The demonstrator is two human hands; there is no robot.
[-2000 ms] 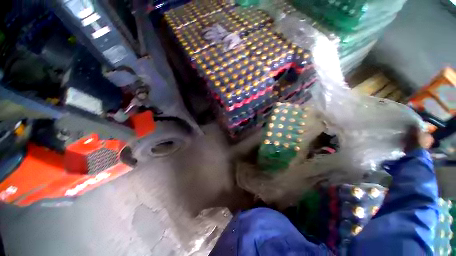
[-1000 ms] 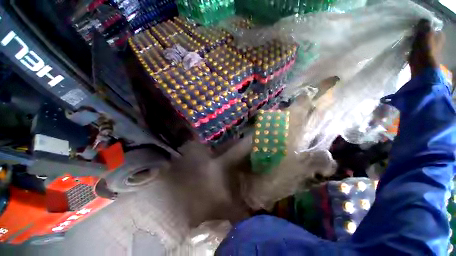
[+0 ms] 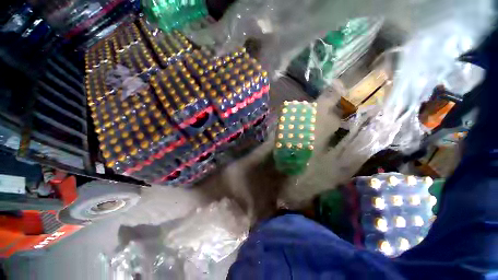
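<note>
Loose, clear to whitish stretch wrap (image 3: 382, 117) sweeps across the top of the view and down the right side, beside my raised right sleeve (image 3: 472, 175). My right hand is not visible; the sleeve runs out past the right edge. My left hand is not in view. A green bottle pack (image 3: 295, 131) with pale yellow caps stands in the middle, with hazy film around it. A dark bottle pack with pale caps (image 3: 397, 210) is at the lower right, close to my blue clothing. More crinkled film (image 3: 210, 232) lies on the floor at the lower centre.
A stack of dark soda bottle packs (image 3: 175, 109) with yellow caps is at the upper left, with a small film wad (image 3: 126, 81) on top. An orange-red forklift (image 3: 41, 232) and its wheel (image 3: 104, 205) are at the left. A wooden pallet (image 3: 366, 93) is at the upper right.
The wrap now spreads across the top of the view. My right hand has gone up and out of the picture. The bottle stack and forklift appear farther left as the view shifts.
</note>
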